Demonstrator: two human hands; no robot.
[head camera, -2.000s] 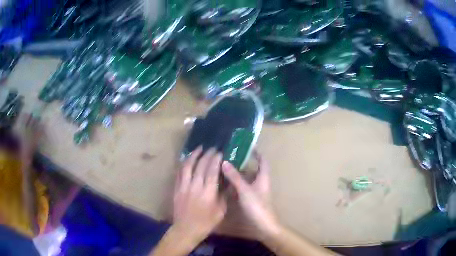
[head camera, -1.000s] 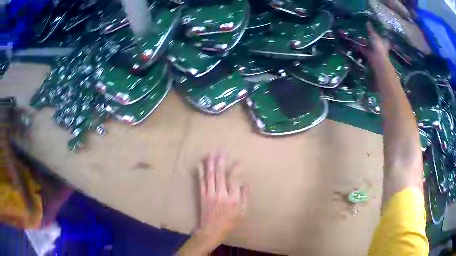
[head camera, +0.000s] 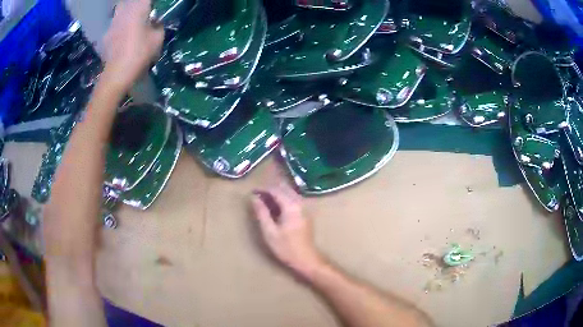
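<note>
Glossy green housings with dark centres and silver rims lie in an overlapping pile; the nearest one (head camera: 342, 137) lies at the front of it. My left hand (head camera: 133, 41) is blurred and reaches over the housings at the upper left; whether it grips one is not clear. My right hand (head camera: 284, 227) is low over the cardboard sheet (head camera: 211, 274), just below the nearest housing, with its fingers curled. A dark patch shows between thumb and fingers; I cannot tell if it is a part or shadow.
A small pale green oval (head camera: 457, 257) with spots around it sits on the cardboard at the right. More housings (head camera: 537, 144) are stacked along the right edge. Small green and silver parts (head camera: 48, 172) lie at the left, partly hidden by my left arm. Blue shapes show in the upper corners.
My left hand has gone from flat on the cardboard to the upper left pile. My right hand has come back from the upper right pile to the middle. The view has shifted.
</note>
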